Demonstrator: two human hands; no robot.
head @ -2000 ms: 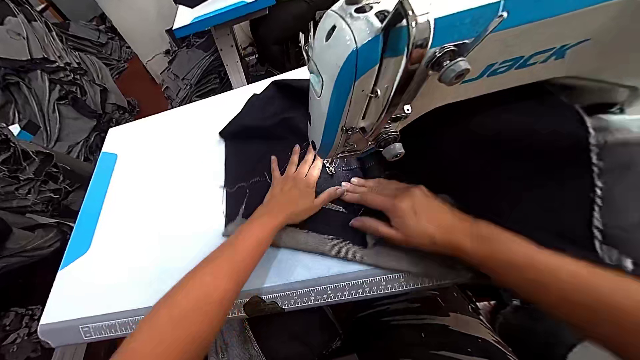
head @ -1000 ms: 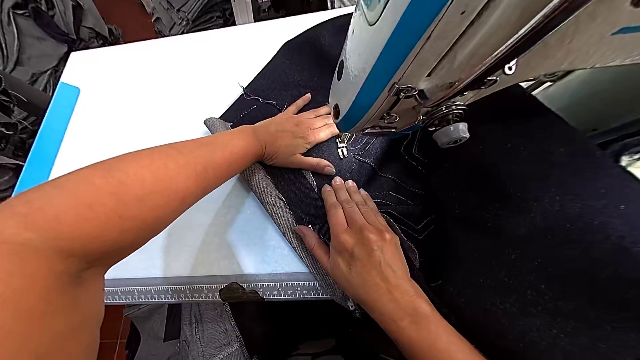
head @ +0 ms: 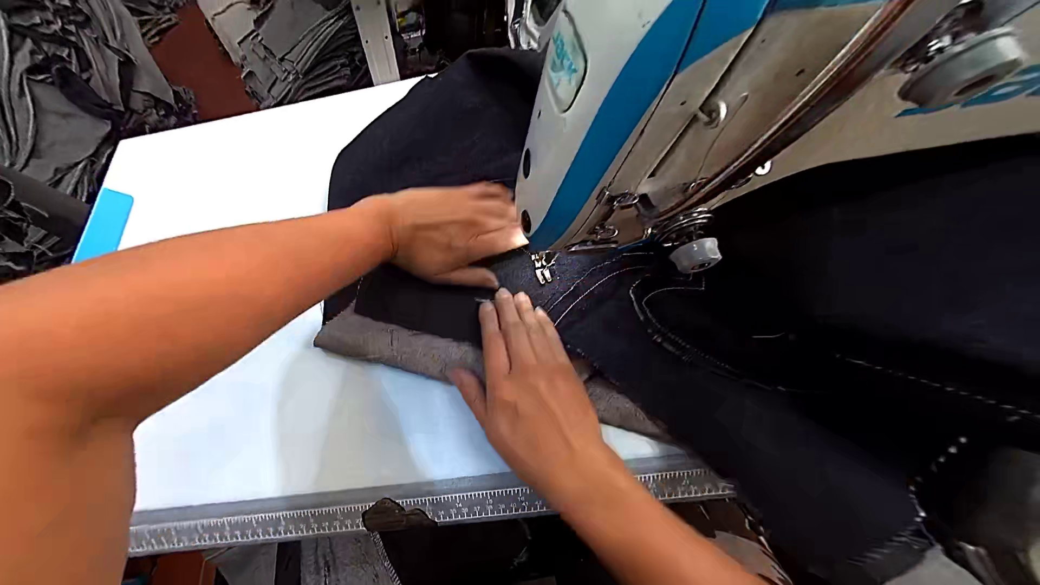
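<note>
Dark denim fabric lies under the head of a Jack sewing machine, its grey underside showing along a folded edge. Light curved stitch lines run across it, right of the presser foot. My left hand rests on the denim just left of the foot, partly behind the machine head, with the thumb apart from the fingers. Nearer to me, my right hand is pressed palm down on the fabric, its fingertips just below the left thumb. Neither hand grips anything that shows.
The white sewing table has a ruler strip along its front edge, with a dark patch on it. Piles of grey fabric pieces lie beyond the table at the left. More dark denim spreads right, under the machine arm, and hangs over the front edge.
The denim has turned and shifted under the machine; curved stitching now shows right of the foot. Both hands stay flat beside the foot. The view has moved and tilted.
</note>
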